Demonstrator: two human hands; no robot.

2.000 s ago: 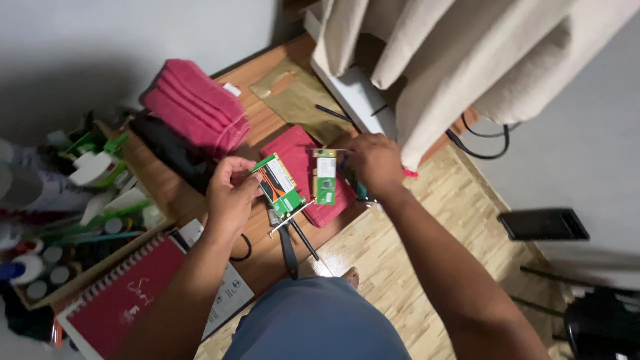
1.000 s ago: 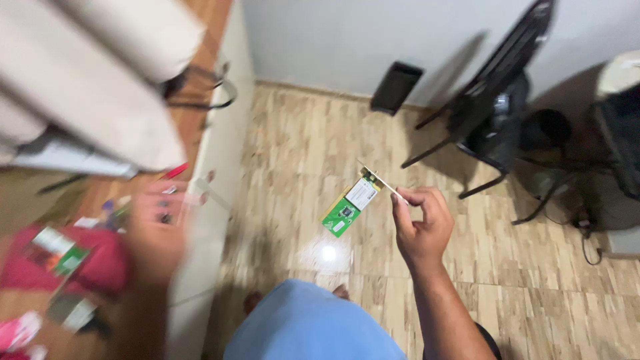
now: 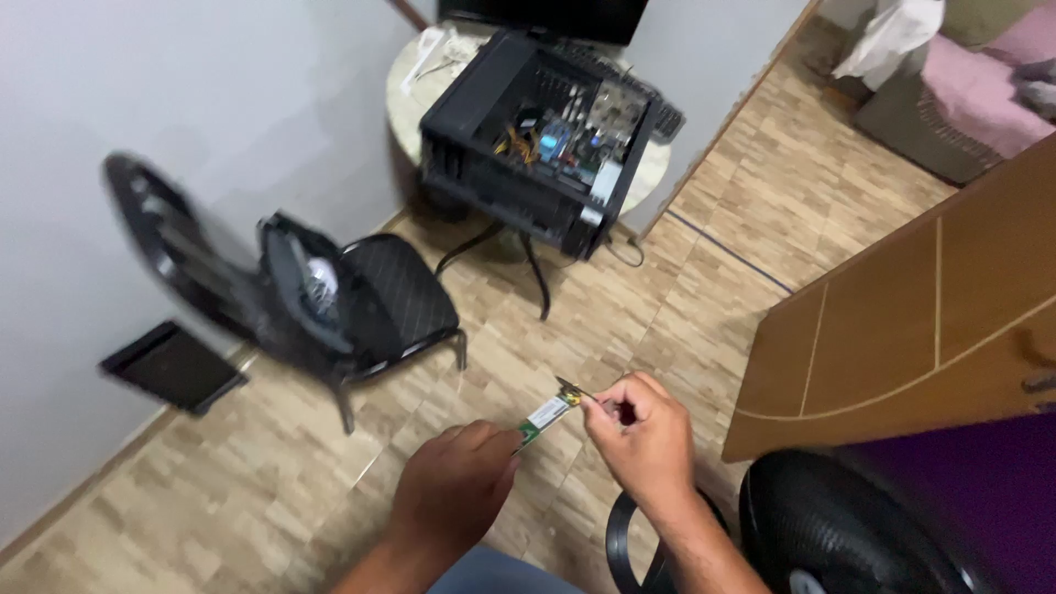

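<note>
Between my hands is a green expansion card (image 3: 546, 415) with a white label and a metal bracket. My right hand (image 3: 648, 433) pinches it at the bracket end. My left hand (image 3: 458, 478) is closed around its other end, so that end is hidden. Farther off, an open black computer case (image 3: 536, 144) lies on a round, pale table (image 3: 403, 107). Its motherboard, orange and yellow cables and a metal drive or power part are visible inside.
Left of the table stands a black chair (image 3: 396, 305) with a dark bag on it. A dark flat panel (image 3: 173, 367) leans by the wall. A brown wooden door (image 3: 891, 330) is at the right, above a black rounded seat (image 3: 825, 520). A monitor and keyboard are behind the case.
The view has swung far from the wooden desk to the computer case. My left hand, free of the green card one second ago, now holds it together with my right. The other card is out of view.
</note>
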